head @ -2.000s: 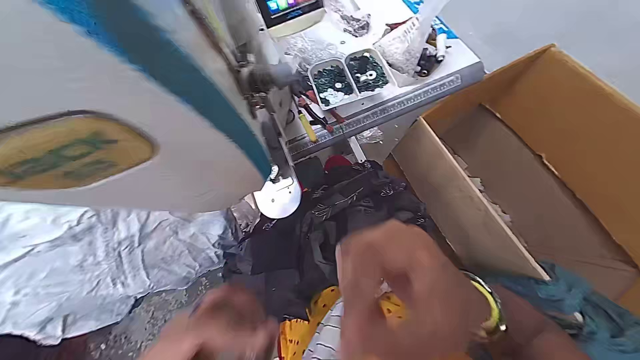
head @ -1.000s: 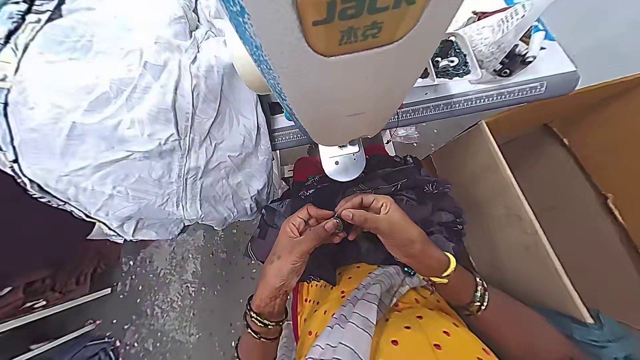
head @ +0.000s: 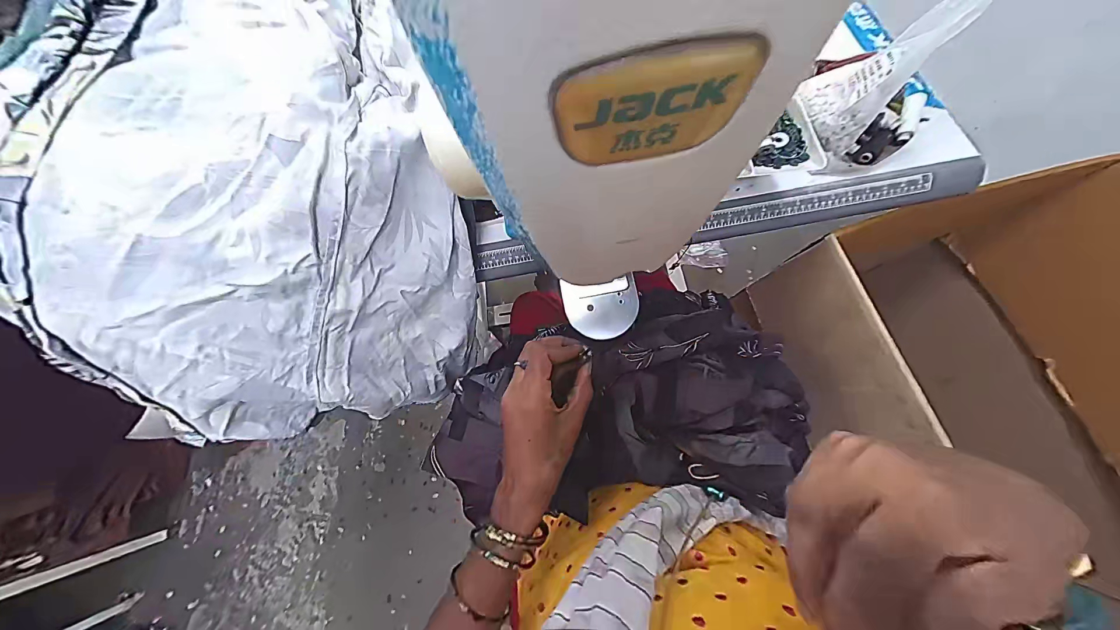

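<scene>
A Jack sewing machine head point(head: 604, 175) rises in front of me, its rounded metal face plate point(head: 601, 308) over a dark patterned garment point(head: 691, 394). Just below that plate, my left hand point(head: 547, 402) pinches a small item between thumb and index finger; what it is cannot be made out. Dark fabric lies under and around this hand. My right hand point(head: 927, 534) is raised at the lower right, blurred, with its fingers curled; whether it holds anything is hidden. Beyond the machine, a white tray point(head: 809, 144) holds dark green buttons.
Crumpled white cloth point(head: 245, 219) fills the left side. An open cardboard box point(head: 892, 350) stands at the right. The machine table's edge point(head: 840, 197) carries a ruler strip, with a plastic bag point(head: 884, 87) and thread spools point(head: 879, 136) above it. Scraps litter the floor point(head: 324, 516).
One second ago both hands met over my lap, handling a small item. Since then my left hand has moved up toward the machine's face plate, and my right hand has moved away to the right.
</scene>
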